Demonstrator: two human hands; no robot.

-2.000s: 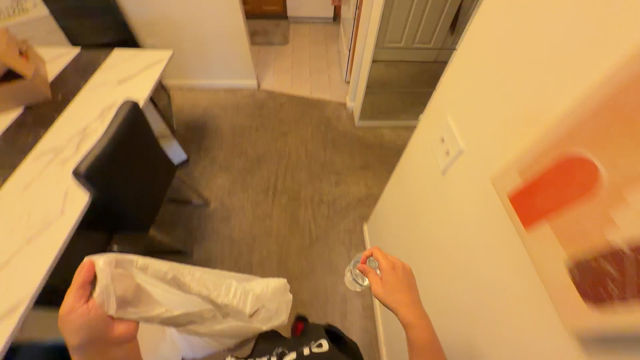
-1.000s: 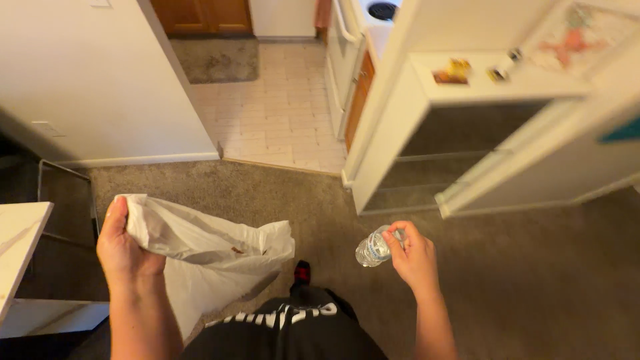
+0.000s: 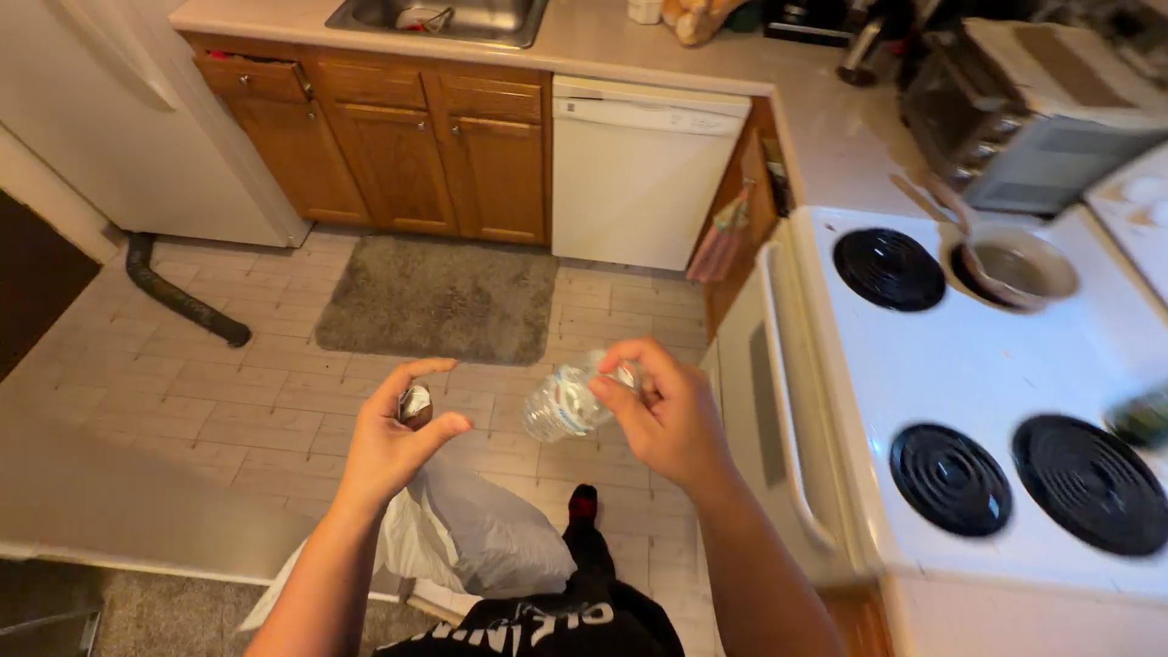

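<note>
My left hand (image 3: 392, 438) is at the centre left, thumb and index finger apart, its other fingers mostly hidden. A white plastic bag (image 3: 493, 534) hangs beneath it, gripped by the hidden fingers. Something small, whitish and shiny (image 3: 415, 401) shows inside the curled palm; what it is cannot be told. To the right, my right hand (image 3: 662, 415) pinches a clear plastic bottle (image 3: 566, 401) between thumb and fingers at its upper right end. The bottle tilts down to the left, beside the left hand but apart from it.
A white electric stove (image 3: 1013, 374) with a pan (image 3: 1027, 265) stands close on the right. Ahead are a grey mat (image 3: 443, 297), a white dishwasher (image 3: 643, 182), wooden cabinets (image 3: 392, 164) and a sink (image 3: 438, 18). A dark tube-like object (image 3: 187, 297) lies on the floor at left.
The view has moved from the room with the table into the kitchen. My hands are closer together. The left thumb and index finger, earlier against the bag, are now spread apart.
</note>
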